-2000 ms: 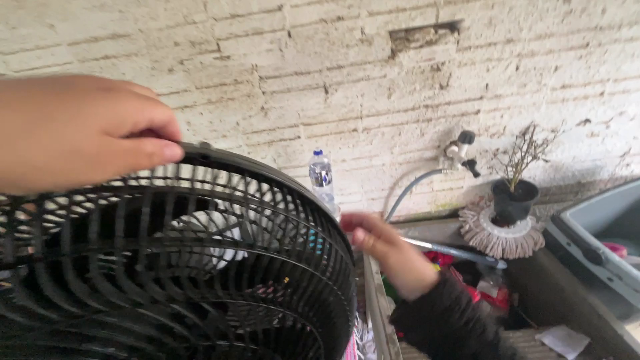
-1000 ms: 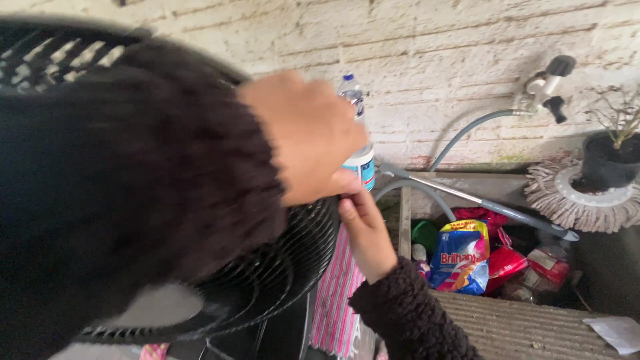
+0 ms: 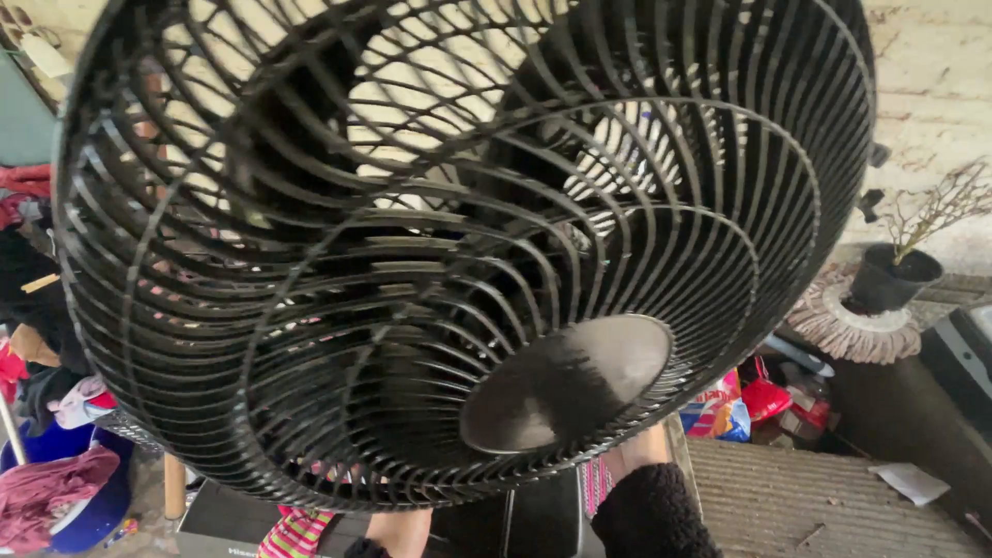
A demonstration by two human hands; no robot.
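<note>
A large black fan with a ribbed plastic grille [image 3: 310,333] fills most of the view, tilted, its smooth round hub cap [image 3: 570,384] facing low and to the right. My left hand [image 3: 399,527] is at the grille's lower edge, with its fingers hidden behind the ribs. Further right, my right hand [image 3: 639,449] reaches behind the lower right rim, a dark fuzzy sleeve at its wrist. The grille hides the fingers of both hands, so their hold cannot be made out. Through the ribs, fan blades and a clear bottle show.
On the right are a potted bare plant [image 3: 895,275] on a mop head [image 3: 852,329], detergent bags [image 3: 717,407] in a basin and a ribbed washboard surface [image 3: 783,488]. A blue tub [image 3: 101,496] with clothes stands lower left. A black box [image 3: 232,519] and striped cloth [image 3: 294,533] lie below.
The fan's grille has come up across the view and now shows its hub cap. Both hands, earlier at its upper and right rim, are now at its lower edge.
</note>
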